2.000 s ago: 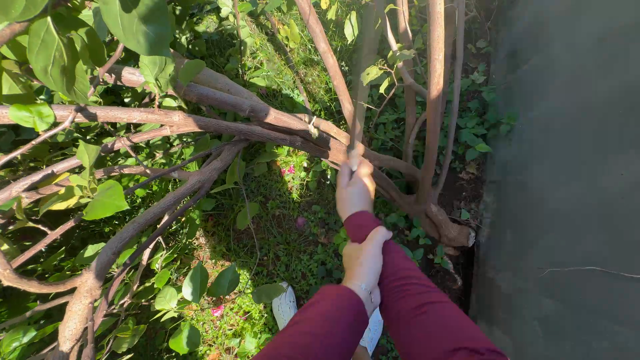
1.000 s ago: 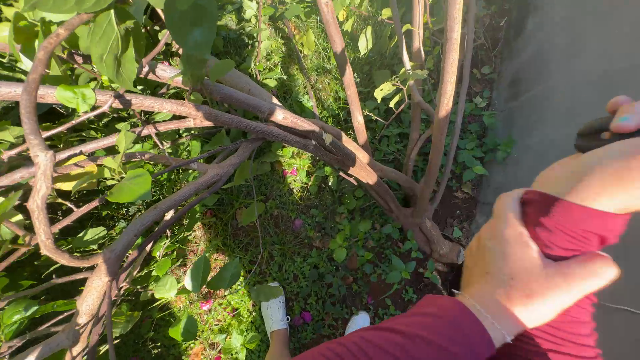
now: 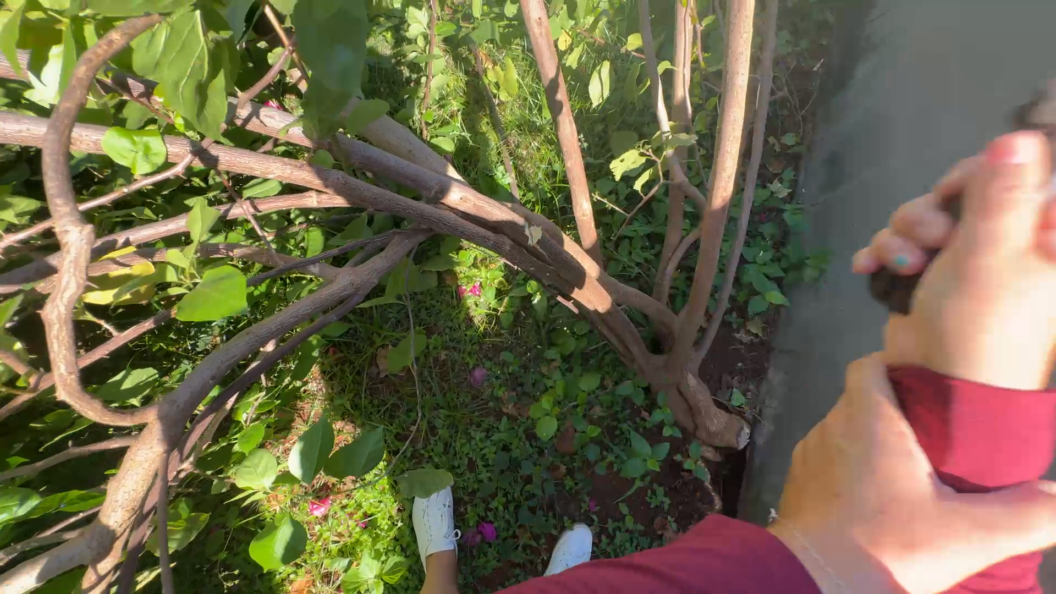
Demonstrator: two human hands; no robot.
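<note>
On the right side, my right hand (image 3: 982, 256) is closed around a dark tool handle (image 3: 895, 289); it is partly blurred, and the rest of the tool cannot be made out. Below it, my left hand (image 3: 866, 487) clasps my right forearm over the maroon sleeve (image 3: 973, 429). Left of both hands, a shrub's thick woody stems (image 3: 569, 272) slant from upper left down to its base (image 3: 701, 412). A pale cut stub (image 3: 730, 431) shows at that base. Neither hand touches the stems.
A grey-green flat surface (image 3: 850, 165) runs along the right. Upright stems (image 3: 726, 165) rise from the base, and a curved, forked branch (image 3: 165, 421) fills the left. My white shoes (image 3: 435, 524) (image 3: 571, 548) stand on low plants with pink petals (image 3: 487, 531).
My right hand, low over the stems two seconds ago with a blurred long tool, has moved right, away from them. My left hand has moved with it, still clasping the forearm.
</note>
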